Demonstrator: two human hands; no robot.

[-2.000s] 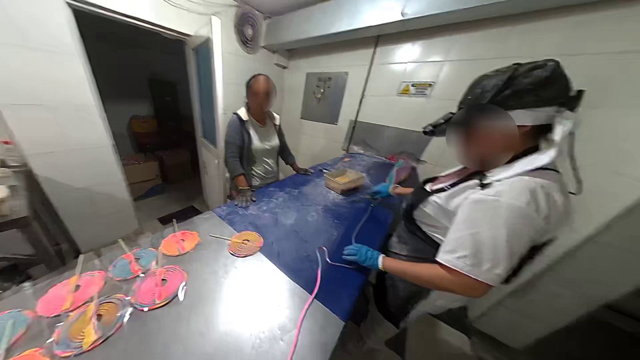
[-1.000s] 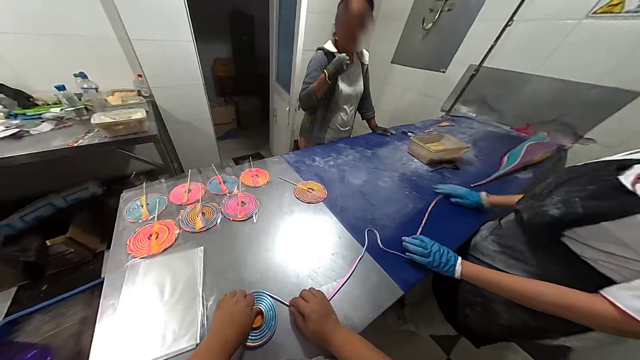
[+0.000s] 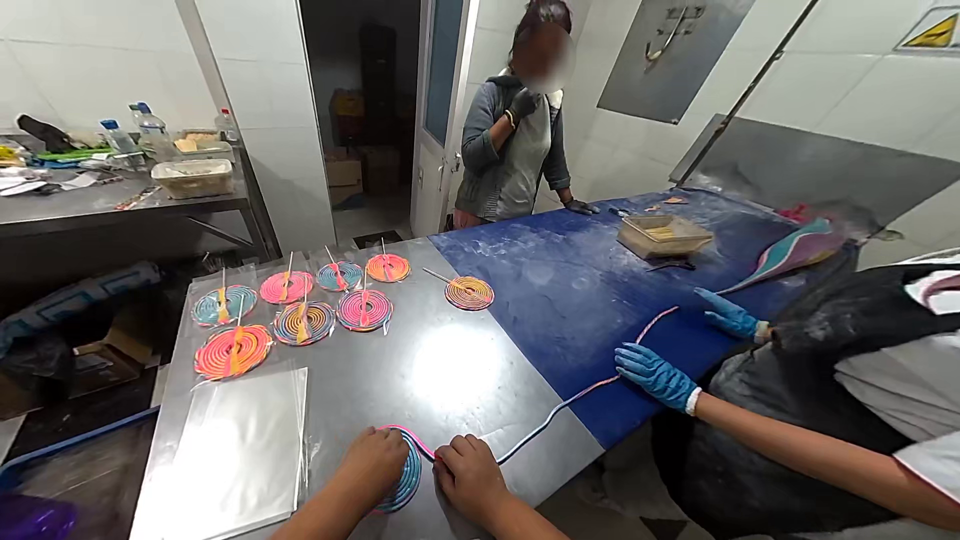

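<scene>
My left hand (image 3: 379, 457) rests on the upper left part of a blue-and-pink candy coil (image 3: 409, 480) that lies flat on the steel table near its front edge. Just right of the coil, my right hand (image 3: 469, 469) has its fingers closed on the thin candy rope (image 3: 551, 416) that feeds into it. From there the rope winds across the steel onto the blue mat, where a co-worker's gloved hand (image 3: 656, 375) presses on it. My palms and part of the coil are hidden.
Several wrapped spiral lollipops (image 3: 301, 322) lie at the left beside a stack of clear plastic bags (image 3: 236, 450). An unwrapped lollipop (image 3: 469, 293) lies near the blue mat (image 3: 540, 300). The mat bears a plastic tub (image 3: 664, 236) and a thick striped candy mass (image 3: 802, 251). Another person stands behind the table.
Both my hands, out of view two seconds ago, now work at the coil. The co-worker's far gloved hand has come off the rope, whose end now lies loose. The view has swung down and right.
</scene>
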